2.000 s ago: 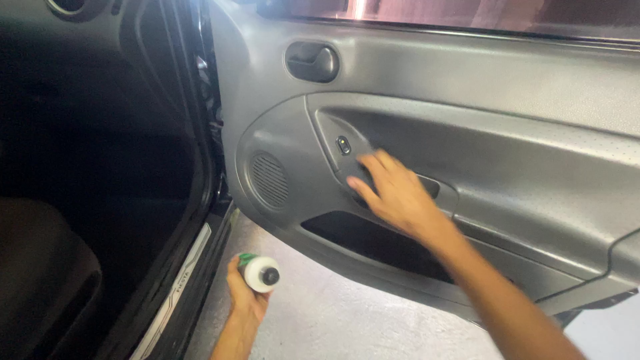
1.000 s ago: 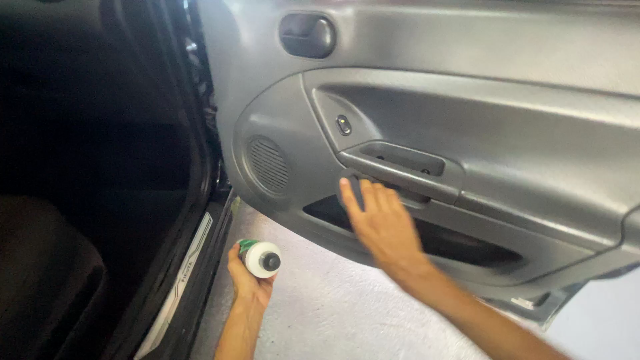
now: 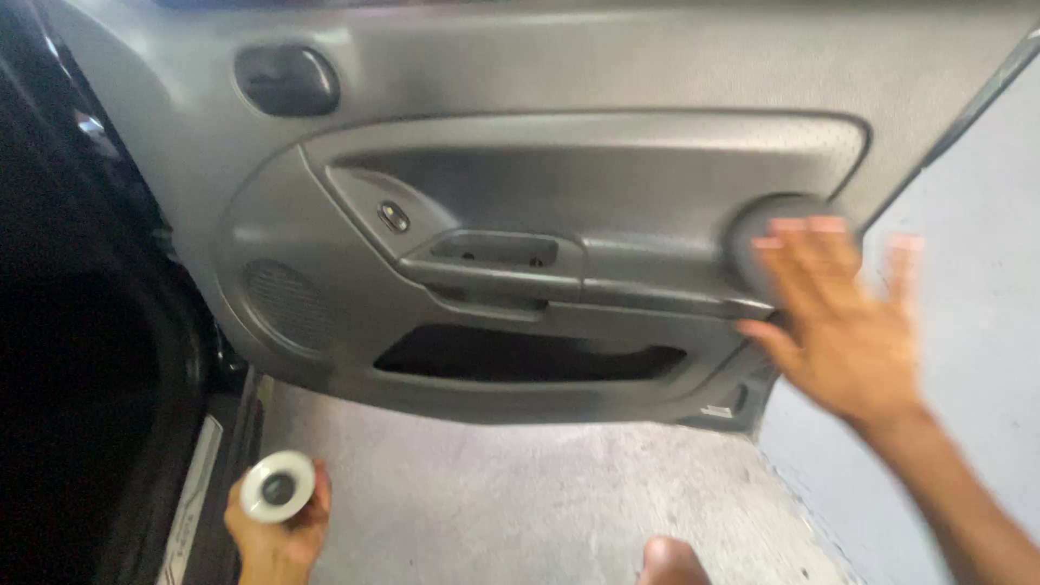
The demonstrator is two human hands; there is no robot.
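Note:
My left hand (image 3: 280,528) is closed around a white plastic bottle (image 3: 278,486), seen from its top with a dark cap, low at the left over the floor. A grey car door panel (image 3: 520,179) spans the view. At its right end my right hand (image 3: 845,325) lies blurred over a dark round pad (image 3: 751,244), fingers spread; the pad is partly behind the fingers and rests against the panel. Whether the fingers grip the pad or only press on it, I cannot tell. In the panel are a window switch (image 3: 394,216) and a door pull (image 3: 496,276).
The inner door handle (image 3: 288,80) is at the upper left, a speaker grille (image 3: 286,307) below it. An open door pocket (image 3: 520,354) runs along the bottom. At the left are the dark car interior and a door sill plate (image 3: 193,496). Pale floor (image 3: 504,496) lies below.
My right hand has moved from the door pull area to the right end of the panel. My left hand still holds the bottle. The view has shifted toward the door's right end.

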